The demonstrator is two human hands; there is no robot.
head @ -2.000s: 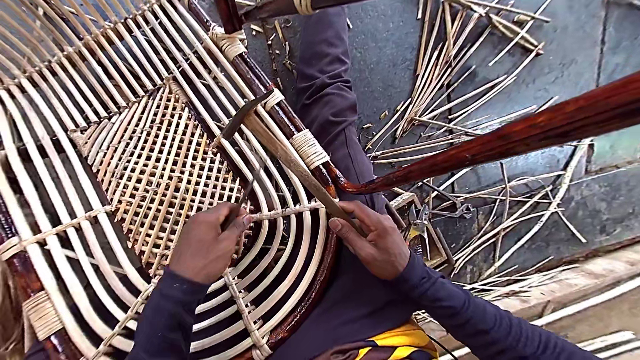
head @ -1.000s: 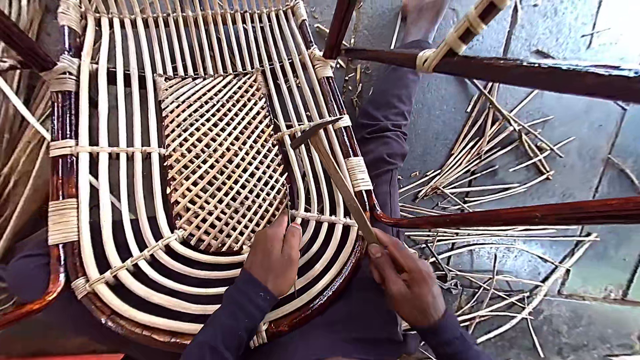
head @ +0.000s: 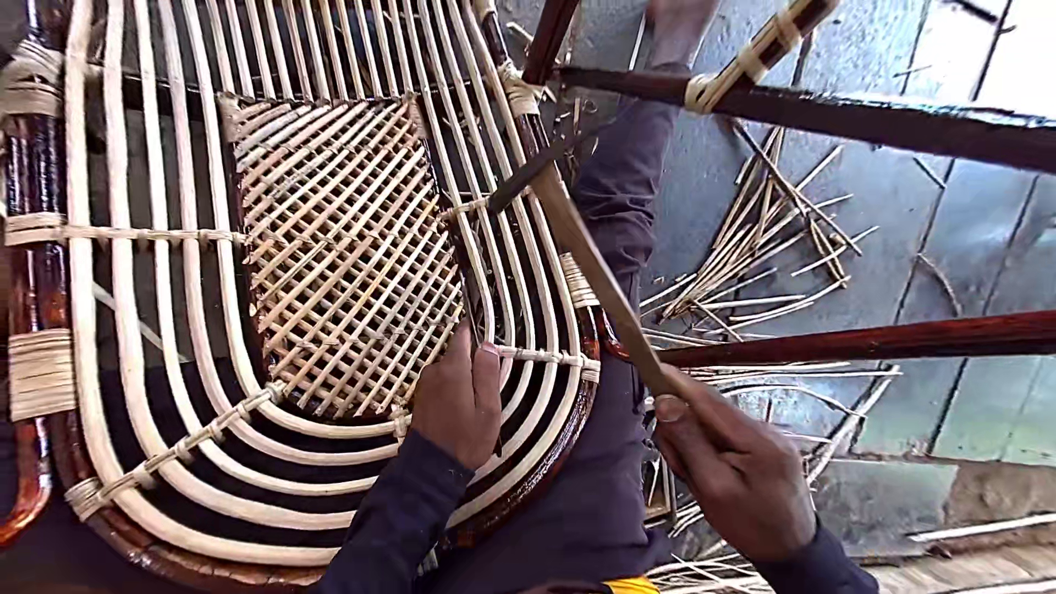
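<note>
A rattan chair frame (head: pixel 326 554) with a lattice panel (head: pixel 346 256) of woven cane lies across my lap. My right hand (head: pixel 734 462) grips the lower end of a hammer's flat wooden handle (head: pixel 602 276); its dark, narrow metal head (head: pixel 536 172) is over the right side of the chair's cane strips. My left hand (head: pixel 458 400) is at the lower right corner of the lattice, pinching a thin dark pointed tool (head: pixel 474 309), whose kind I cannot tell. A bound cane crosspiece (head: pixel 549 356) runs just right of my left fingers.
Dark varnished poles (head: pixel 874 338) of the frame stick out to the right, one with cane binding (head: pixel 747 62). Loose cane offcuts (head: pixel 767 239) are scattered over the tiled floor (head: pixel 899 412). My trousered leg (head: pixel 623 181) lies beside the chair's right edge.
Two seconds ago the chair appeared tilted in view; now it appears nearly upright, mostly from a turn of the view. Both hands remain on their tools near the lattice's lower right.
</note>
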